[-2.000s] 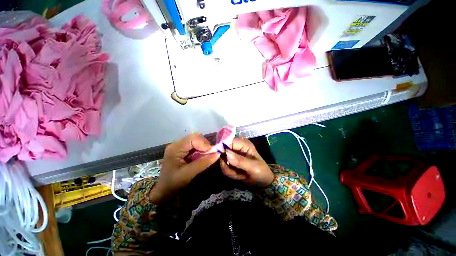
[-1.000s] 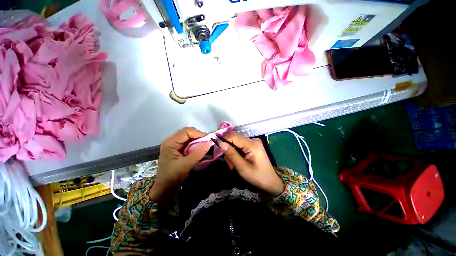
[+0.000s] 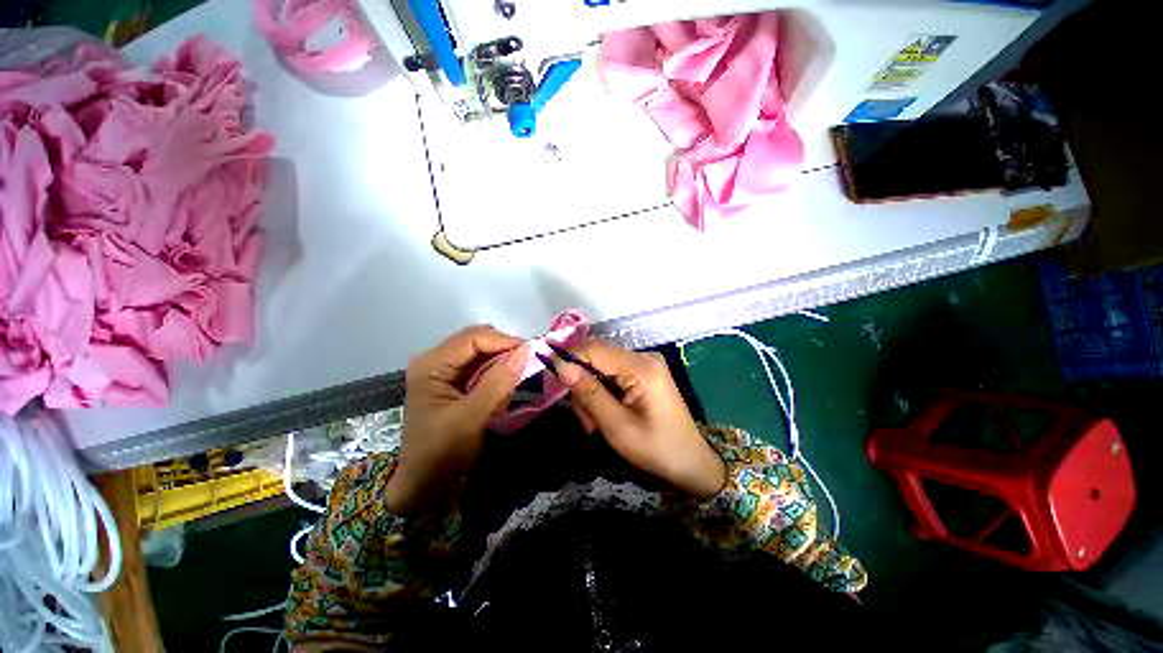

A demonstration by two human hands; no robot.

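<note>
My left hand [image 3: 459,398] pinches a small pink fabric band [image 3: 533,411] between thumb and fingers, above my dark-clad lap at the table's front edge. A short white part shows on the band between my hands. My right hand [image 3: 628,406] holds dark, slim thread snips [image 3: 561,359], their tip against the white part of the band. Most of the snips is hidden in my fingers. The band hangs in a loop below my fingertips.
The white sewing machine [image 3: 829,58] stands at the back, with pink pieces [image 3: 721,115] under its arm. A pink heap [image 3: 140,230] lies left, pink bands [image 3: 319,36] behind, a dark phone [image 3: 925,162] right. White cord [image 3: 51,536] hangs lower left; a red stool [image 3: 1008,485] stands right.
Since two seconds ago, my right hand has turned and the snips show more clearly against the band. The band has opened into a visible loop below my fingers.
</note>
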